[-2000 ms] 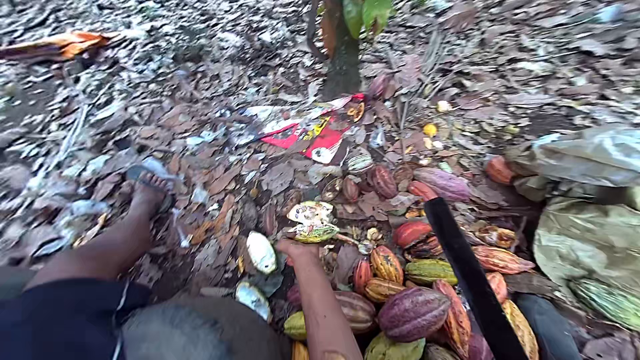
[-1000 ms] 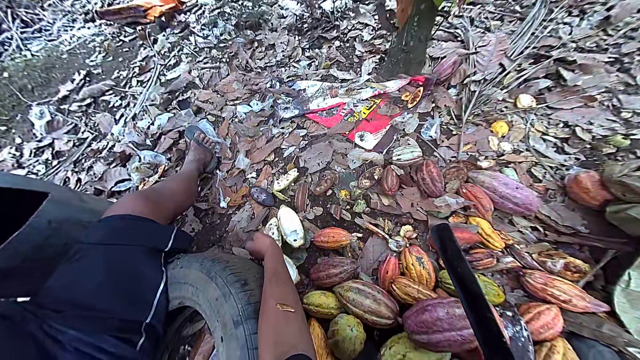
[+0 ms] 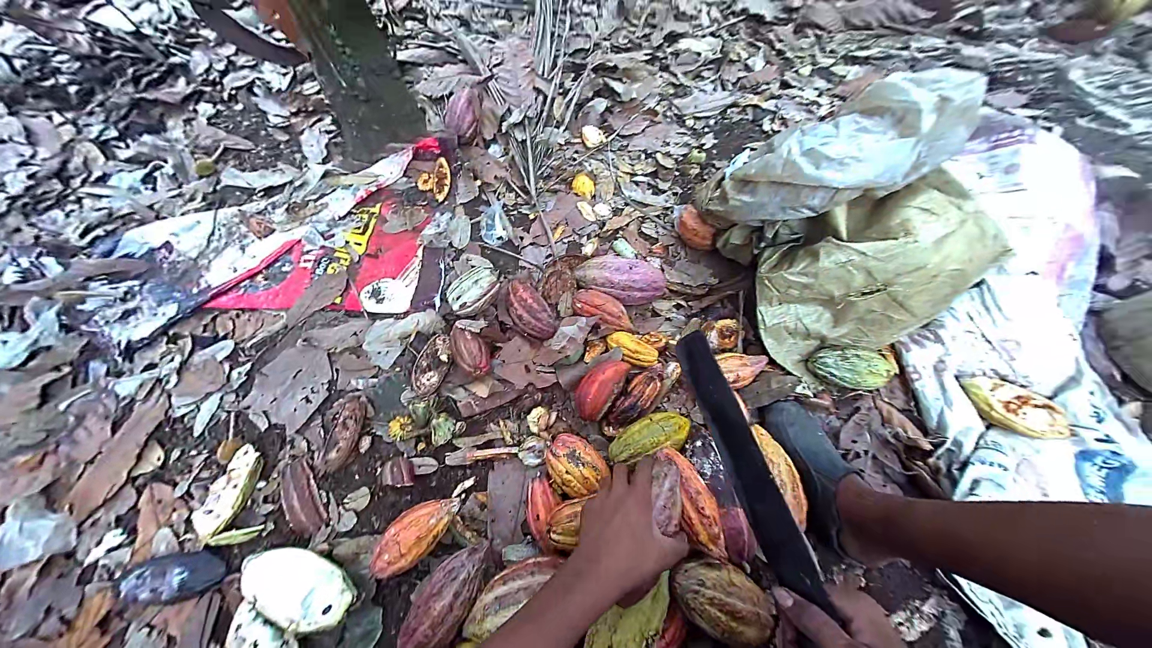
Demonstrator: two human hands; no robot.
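My left hand [image 3: 625,531] is closed over a purple-brown cacao pod [image 3: 667,495] in the pile, with its fingers around the pod. My right hand [image 3: 832,621], at the bottom edge, grips a machete [image 3: 747,459] whose dark blade points up and to the left over the pods. Beside the left hand lie an orange-red pod [image 3: 697,504], a yellow-green pod [image 3: 650,436] and an orange-yellow pod [image 3: 576,465]. A brown-green pod [image 3: 723,601] rests below the blade. Opened pale husks [image 3: 297,589] lie at the lower left.
A tree trunk [image 3: 360,81] rises behind a torn red and white sack [image 3: 360,261]. Crumpled plastic sacks [image 3: 873,261] and a white sheet [image 3: 999,351] with a pod half [image 3: 1015,407] lie at right. A sandaled foot [image 3: 814,468] stands beside the pile. Dry leaves cover the ground.
My left hand has moved right, from the pale opened husks to the pod pile, and now holds a pod. The view has swung right. The machete remains in my right hand.
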